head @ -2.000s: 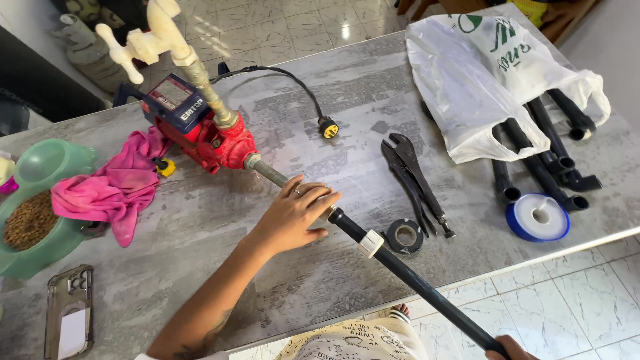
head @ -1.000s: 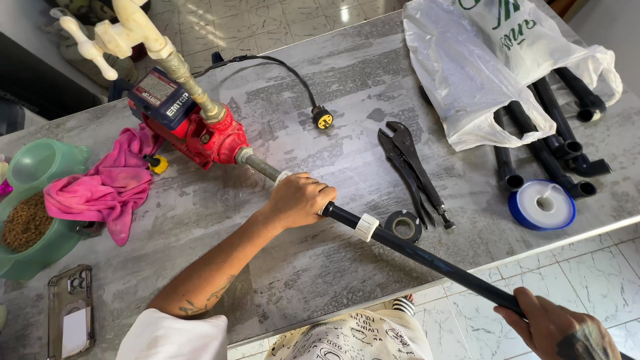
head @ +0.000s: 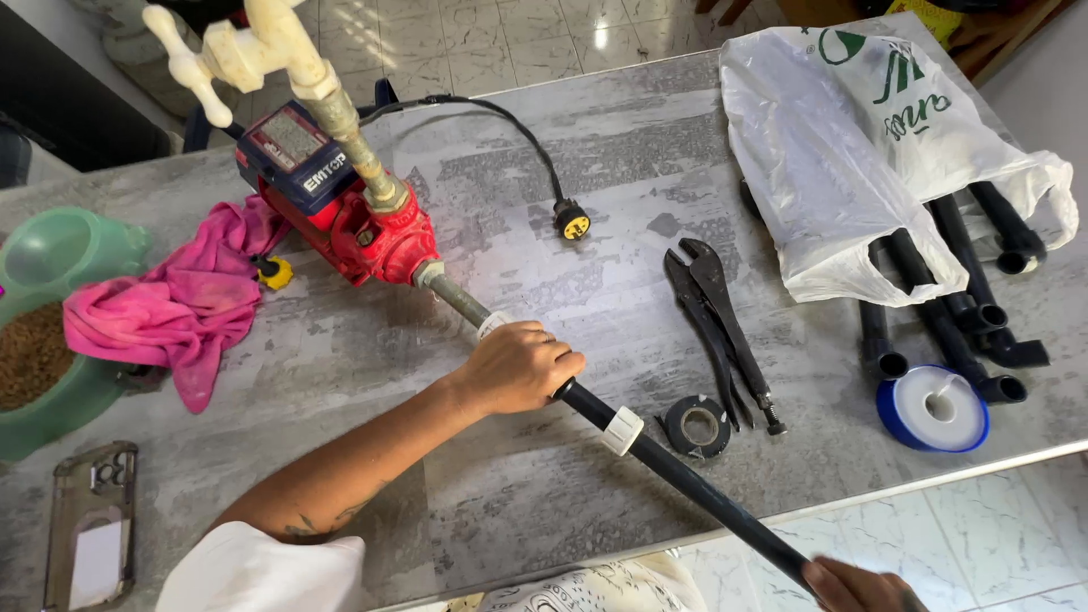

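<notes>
My left hand [head: 523,365] is closed around the joint between a metal pipe [head: 459,299] and a black plastic pipe [head: 722,501]. The metal pipe runs from the red housing of an electric water pump [head: 387,238]. A white threaded fitting [head: 622,431] sits around the black pipe, below my left hand. At the bottom right edge, my right hand [head: 863,586] grips the black pipe's lower part and is partly cut off by the frame. A white plastic faucet [head: 246,55] tops the metal riser on the pump.
Locking pliers [head: 722,323] and black electrical tape [head: 697,427] lie right of the pipe. Farther right are thread seal tape [head: 933,408] and a plastic bag [head: 841,153] over black pipes [head: 931,314]. At left are a pink cloth [head: 187,297], green bowl [head: 51,425], phone case [head: 92,527] and power plug [head: 571,221].
My left hand has gone from lying spread on the pipe joint to closed around it. My right hand was farther up and more in view one second ago; now it is lower, near the frame's edge.
</notes>
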